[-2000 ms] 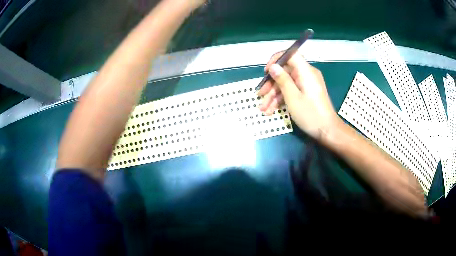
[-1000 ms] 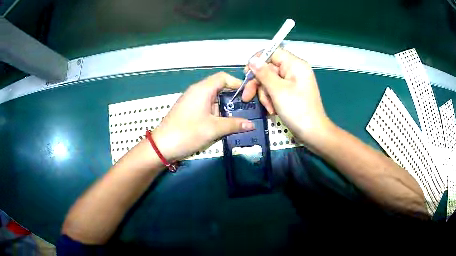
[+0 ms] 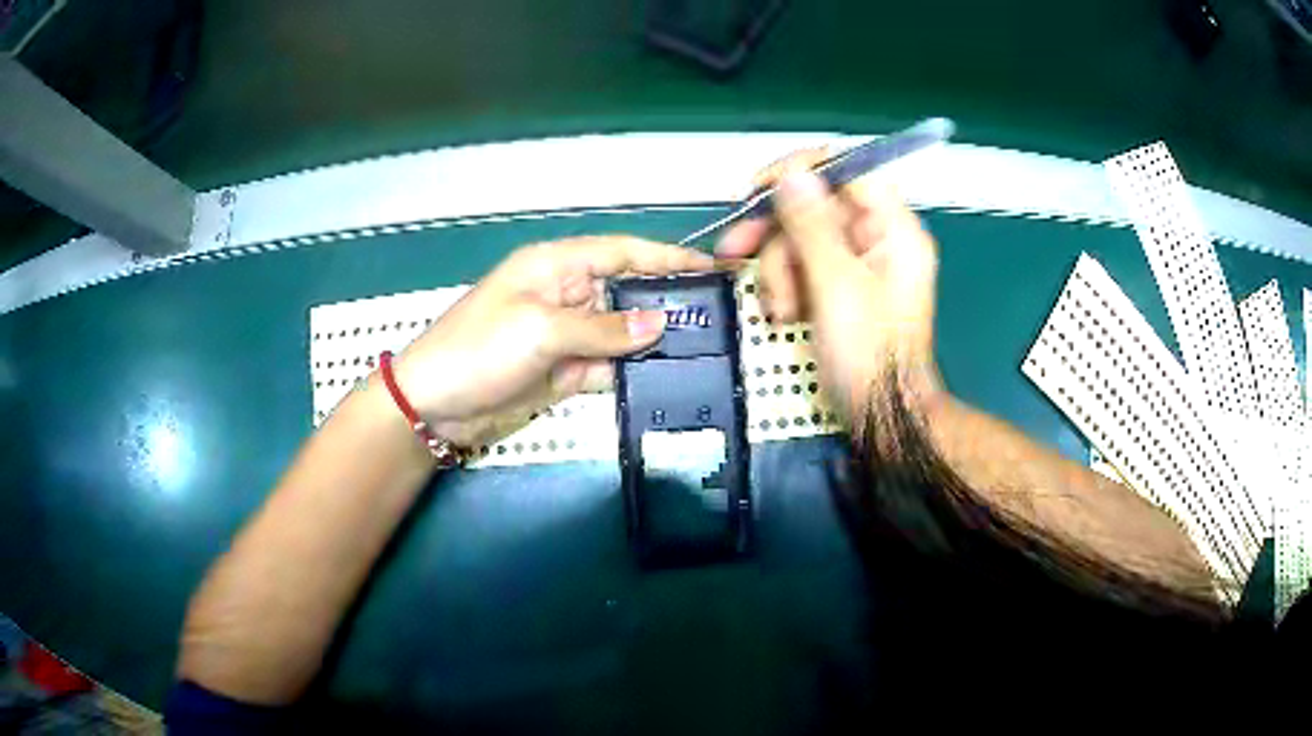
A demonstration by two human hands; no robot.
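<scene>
A black phone housing lies upright in the view over a white sheet with rows of dark dots. My left hand grips the housing's upper left part, its thumb on the front near the top openings and its fingers along the top edge. My right hand holds tweezers like a pen, to the upper right of the housing. The tweezer tip points down left, just above the housing's top edge. My thumb covers the upper left corner area, so the camera opening cannot be made out.
Several dotted sheets and strips lie fanned at the right. A white rail curves across behind the bench, with a grey post at the left. Beyond the rail, a dark housing lies on the green surface. Dark hair hangs over my right forearm.
The tweezer tip has left the housing's top opening and moved above its edge, the tweezers now tilted flatter. The housing and my left hand have shifted slightly left. A dark housing now shows beyond the rail.
</scene>
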